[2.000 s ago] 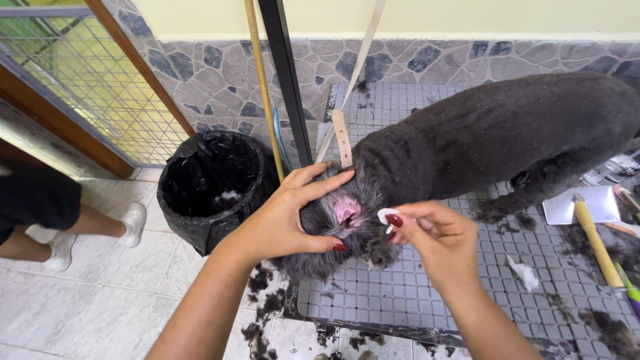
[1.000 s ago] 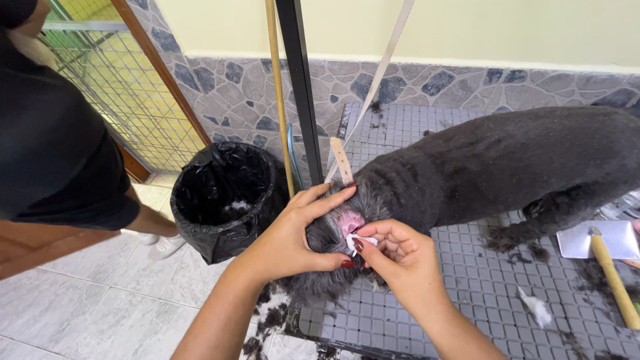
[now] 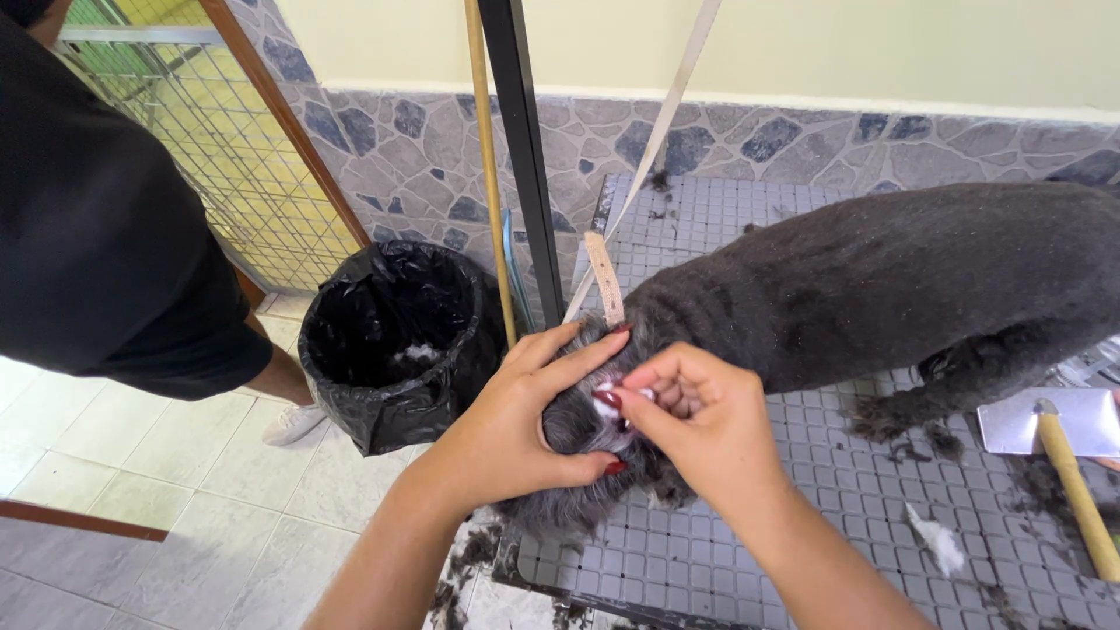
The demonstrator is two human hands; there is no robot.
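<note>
A dark gray, short-clipped dog (image 3: 875, 280) is on a grooming table with a gray grid mat (image 3: 814, 490). My left hand (image 3: 516, 411) lies on the side of its head, thumb and fingers spread around the ear and touching the fur. Between the thumb and fingertips of my right hand (image 3: 700, 411) is a white cotton wad (image 3: 605, 402), pressed at the pink inner ear, which my fingers partly cover. A beige perforated strap (image 3: 604, 276) rises from the dog's neck beside my left fingertips. The dog's face is mostly hidden.
A bin with a black bag (image 3: 394, 350) stands left of the table, near a wooden pole (image 3: 490, 175) and a black upright post (image 3: 525, 157). A person in black (image 3: 114, 201) stands at left. A slicker brush (image 3: 1063, 464), loose cotton (image 3: 936, 538) and hair clippings lie on the mat.
My right hand has brought the cotton from beside the ear onto it; my left hand stays around the ear. The person at left shows more fully than before. The view has shifted somewhat.
</note>
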